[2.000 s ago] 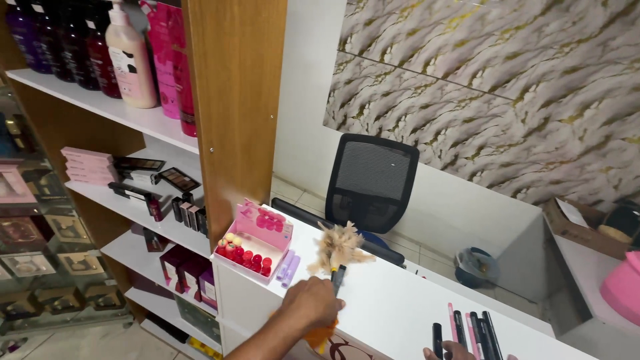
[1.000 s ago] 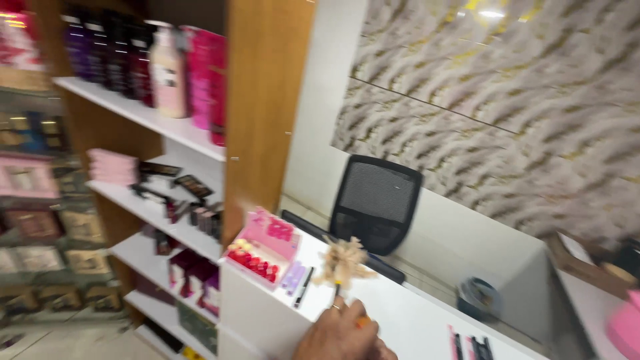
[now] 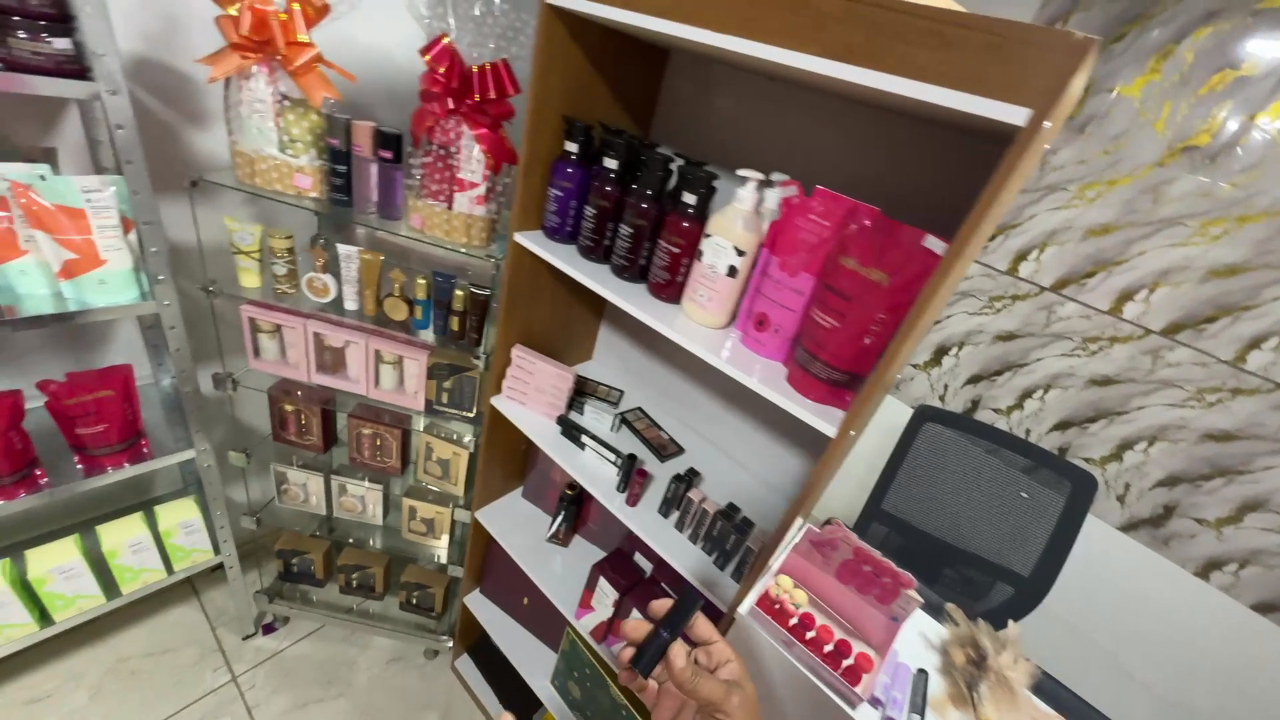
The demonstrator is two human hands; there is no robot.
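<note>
My right hand (image 3: 695, 665), at the bottom centre, holds a slim black cosmetic tube (image 3: 667, 635) at a slant between thumb and fingers. It is in front of the lower shelves of a wooden shelf unit, near dark red boxes (image 3: 610, 590) and a dark green speckled box (image 3: 590, 680). Of my left hand only what seems a fingertip (image 3: 507, 715) shows at the bottom edge. To the right, a pink open box (image 3: 860, 590) of red and cream lip products stands on the white counter, beside lilac tubes (image 3: 892, 690), a black tube (image 3: 918, 695) and a beige dried flower tuft (image 3: 985, 660).
The wooden shelf unit (image 3: 850, 440) holds pump bottles (image 3: 720, 260), pink pouches (image 3: 850, 300), palettes (image 3: 650, 432) and small black tubes (image 3: 730, 535). Glass shelves (image 3: 350, 400) with gift boxes and a metal rack (image 3: 165, 330) stand left. A black mesh chair (image 3: 980, 510) is behind the counter.
The view has swung left toward the shelves. A black tube is now in my right hand before them. Another black item lies beside the lilac tubes, where none lay two seconds ago.
</note>
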